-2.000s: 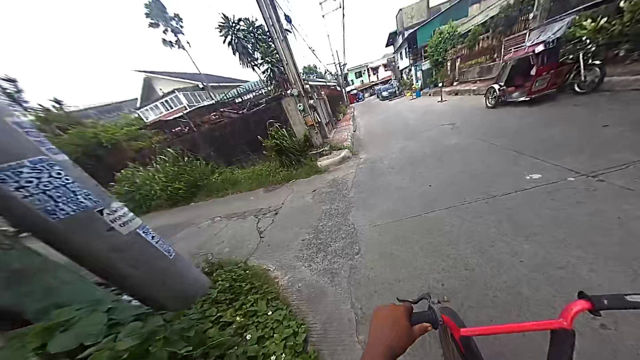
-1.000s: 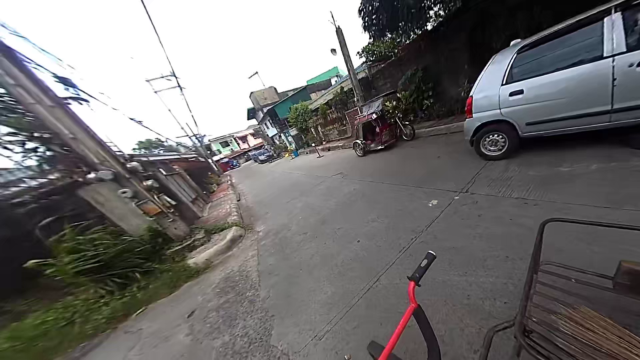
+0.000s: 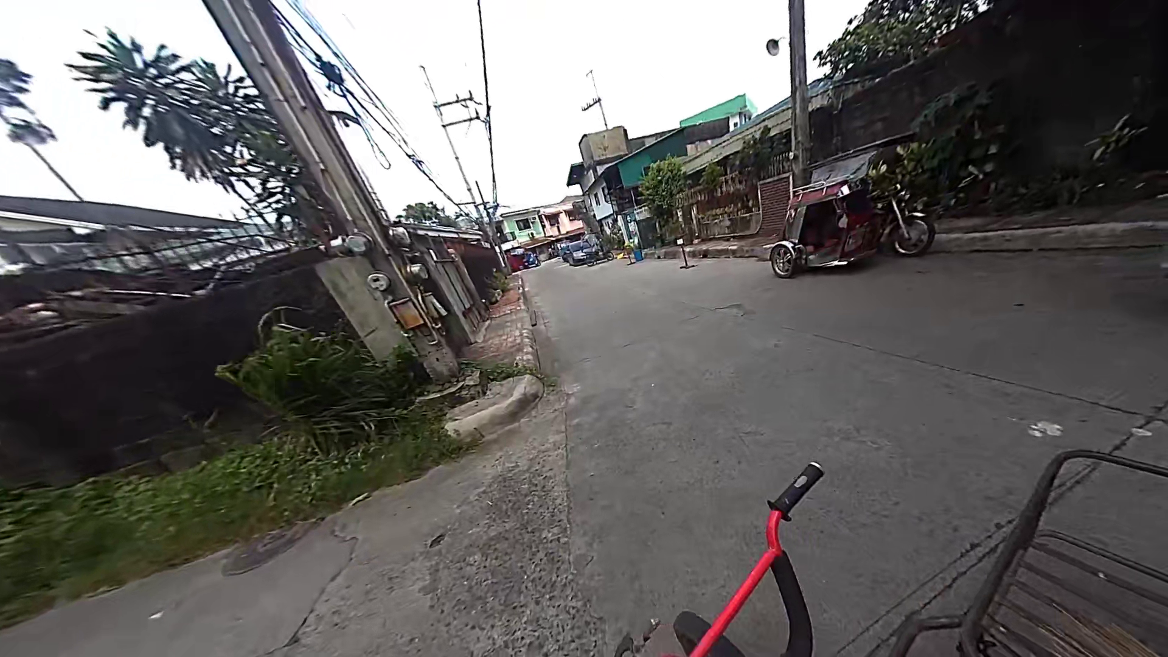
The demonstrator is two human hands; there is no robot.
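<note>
Neither of my hands shows at this moment. A red bicycle handlebar (image 3: 737,598) rises from the bottom edge, right of the middle, and ends in a bare black grip (image 3: 797,489) with no hand on it. A black curved tube or cable (image 3: 796,607) runs just right of the bar. At the lower right corner is a dark metal sidecar frame (image 3: 1004,557) with a slatted floor. Part of a bundle of thin tan sticks (image 3: 1072,634) lies on the slats. What the sticks belong to is cut off by the frame edge.
A concrete road (image 3: 675,392) runs ahead. Left are a curb end (image 3: 497,408), grass (image 3: 228,484) and a leaning utility pole (image 3: 338,173) with meters. A red motor tricycle (image 3: 830,224) stands by the right curb. Farther off are a small stand (image 3: 683,255) and a dark vehicle (image 3: 581,253).
The hand on the grip two seconds ago is out of view. The view has swung right and back left. The silver car seen one second ago is out of frame; the parked tricycle appears nearer than then.
</note>
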